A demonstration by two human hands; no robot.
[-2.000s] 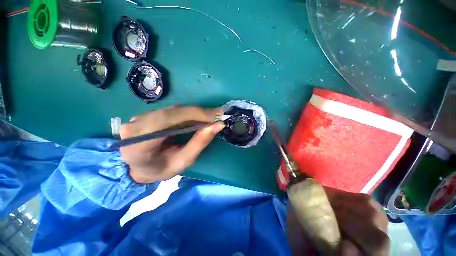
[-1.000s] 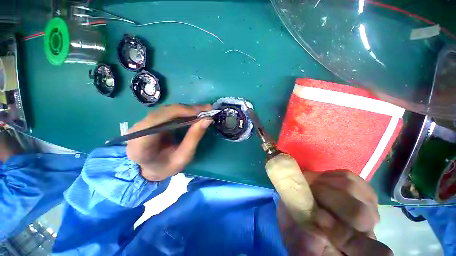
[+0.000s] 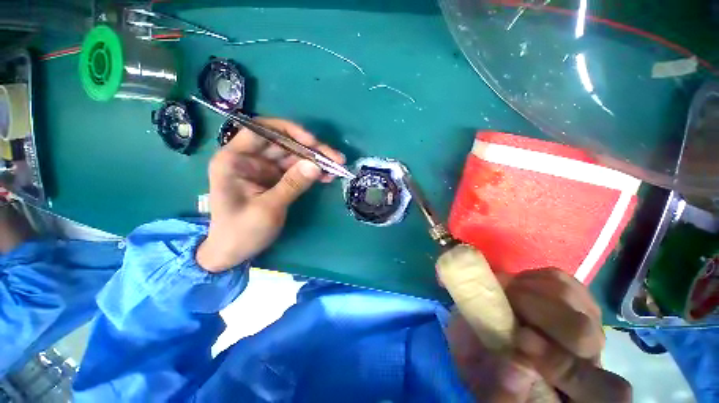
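A round black housing (image 3: 374, 197) lies on a ragged whitish pad (image 3: 400, 175) on the green mat. My left hand (image 3: 264, 185) holds slim silver tweezers (image 3: 285, 142) between thumb and fingers. Their points are at the upper left rim of the housing. The tweezers slant up to the left. My right hand (image 3: 544, 338) holds the soldering iron by its thick cream handle (image 3: 478, 293). The iron's thin dark tip is near the right edge of the pad; whether it touches is too small to tell.
Three black housings (image 3: 175, 126) lie at upper left, one partly behind my left hand, near the green-flanged solder spool (image 3: 102, 63). Solder wire (image 3: 303, 42) curls across the mat. A red cloth (image 3: 536, 206) lies right, below a clear plastic hood (image 3: 575, 86). Metal trays (image 3: 631, 303) sit at both sides.
My left hand has turned, and the tweezers' rear end has swung from lower left to upper left. The iron's tip has come from further right to the pad's edge.
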